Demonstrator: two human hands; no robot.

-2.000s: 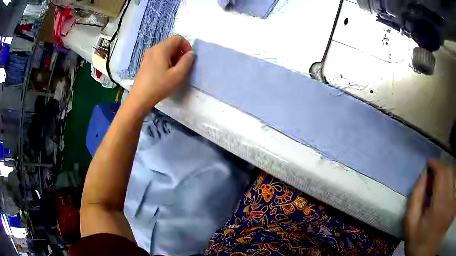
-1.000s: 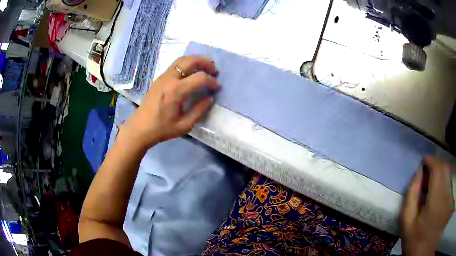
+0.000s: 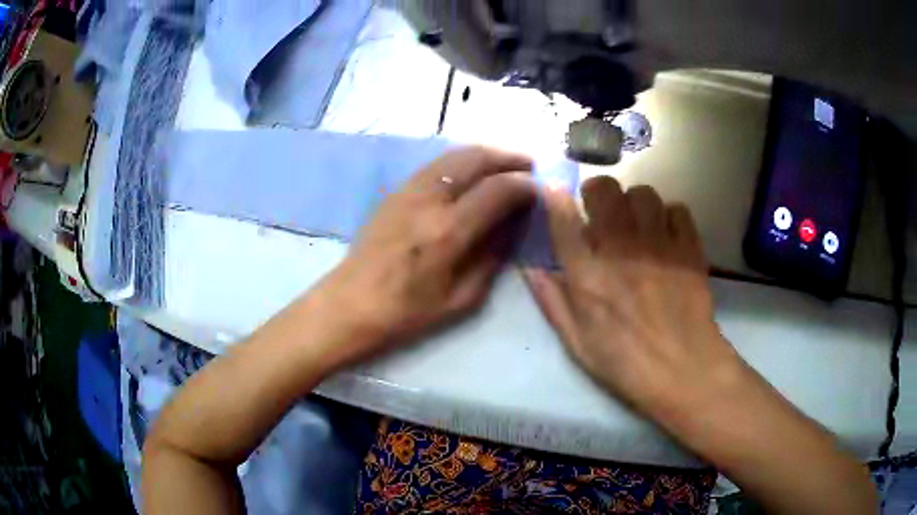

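The light-blue band piece (image 3: pixel 292 181) lies flat on the white table, running from the left to under both hands near the needle area. My left hand (image 3: pixel 442 241) is on the band, fingers bent, with a ring on one finger. My right hand (image 3: pixel 633 272) presses on the band's right end, fingertips beside the knurled knob (image 3: pixel 595 141). The hands nearly touch, and they hide part of the band between them. The needle area is in bright glare, and its details cannot be told.
A smartphone (image 3: pixel 807 191) with a call screen lies on the machine bed (image 3: pixel 694 131), a black twisted cable (image 3: pixel 895 332) right of it. Stacked cut strips (image 3: pixel 146 161) lie at left, larger light-blue pieces (image 3: pixel 287 60) at back left. The ruler-marked table edge (image 3: pixel 483 427) runs in front.
The view has swung right, bringing the phone into sight. Both hands have come together near the needle area at the band's right end; the left hand has left the band's left end.
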